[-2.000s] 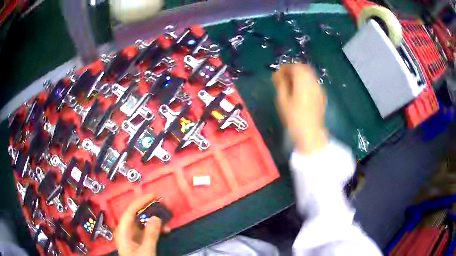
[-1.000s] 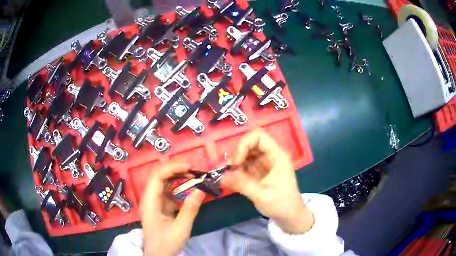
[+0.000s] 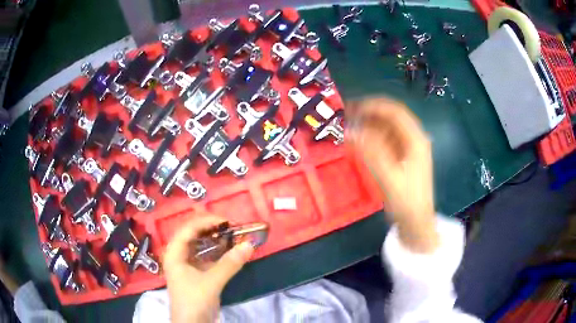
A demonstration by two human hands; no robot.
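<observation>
My left hand (image 3: 205, 268) holds a small dark device (image 3: 218, 243) with a silvery edge over the front of the red compartment tray (image 3: 278, 243). What looks like a clip sits on the device, partly hidden by my fingers. My right hand (image 3: 401, 154) is blurred at the tray's right edge, its fingers bent; whether it holds anything cannot be told. Several clamped black devices (image 3: 271, 132) fill the tray's rows, most with two silver bulldog clips each. A small white piece (image 3: 285, 203) lies in a front pocket.
Loose bulldog clips (image 3: 414, 63) lie on the green bench (image 3: 455, 158) beyond my right hand. A white-grey tape dispenser (image 3: 515, 88) with a pale yellow roll stands at the right by a red basket (image 3: 556, 135). A grey post (image 3: 138, 22) rises behind the tray.
My right hand has moved off the device, up and right to the tray's right edge. My left hand still holds the device. The white piece in the front pocket shows again.
</observation>
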